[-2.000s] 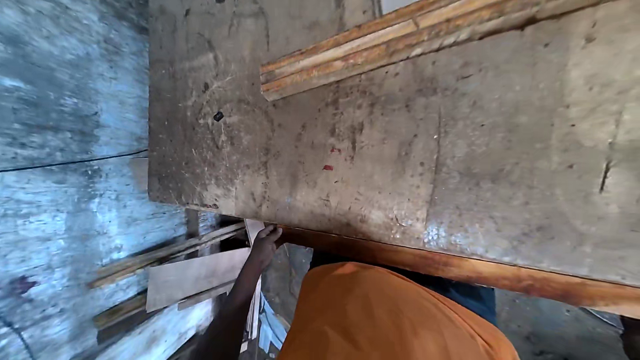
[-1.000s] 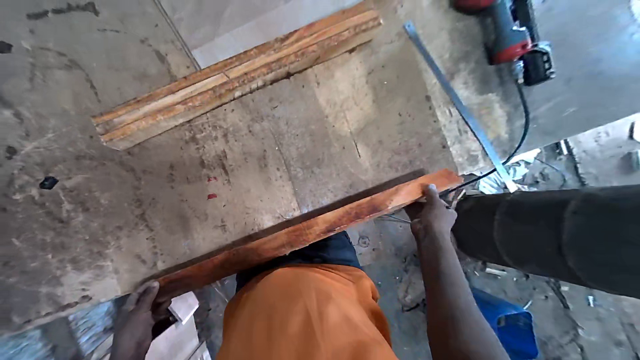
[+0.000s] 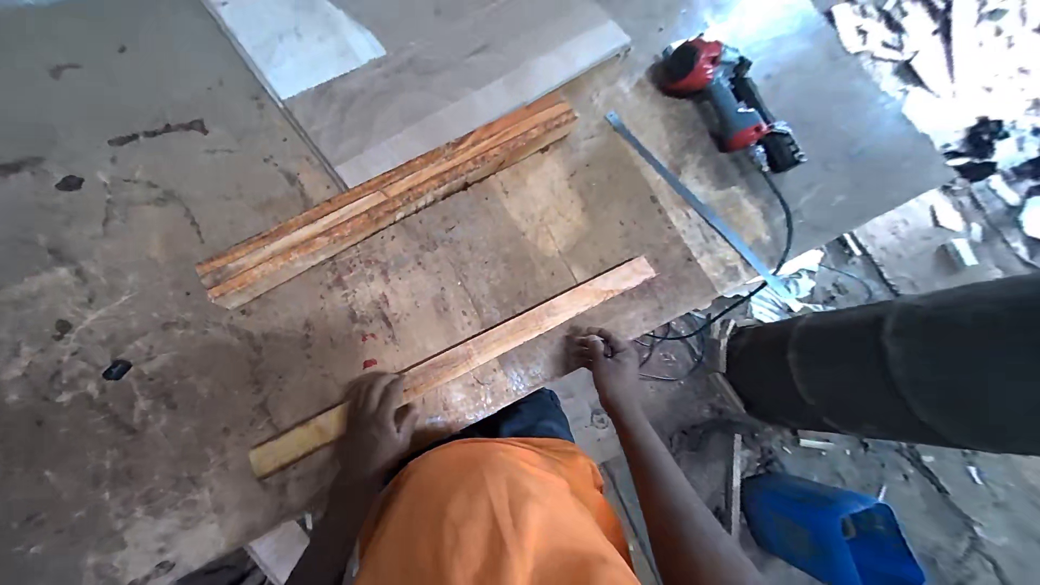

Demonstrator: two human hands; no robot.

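Observation:
A long wooden strip [image 3: 504, 333] lies flat on the worn wooden workbench [image 3: 455, 284], slanting up to the right near the front edge. My left hand [image 3: 378, 414] rests over the strip left of its middle, fingers across it; whether it grips is not plain. Just below the strip's right half is my right hand [image 3: 601, 353], at the bench edge with curled fingers, apart from the strip; its palm is hidden. Beyond the strip, several wooden strips [image 3: 390, 203] lie side by side in a bundle.
A red and grey pneumatic nailer [image 3: 727, 97] with a dark hose lies at the bench's upper right. Near it a metal ruler [image 3: 699, 203] reaches past the edge. A pale sheet [image 3: 479, 89] lies behind the bundle. Right of the bench are a thick dark cylinder [image 3: 886, 366] and a blue plastic container [image 3: 829, 528].
One second ago both hands held the strip's ends at the bench edge. Now it lies flat on the bench; my right hand has come off it and my left is nearer its middle.

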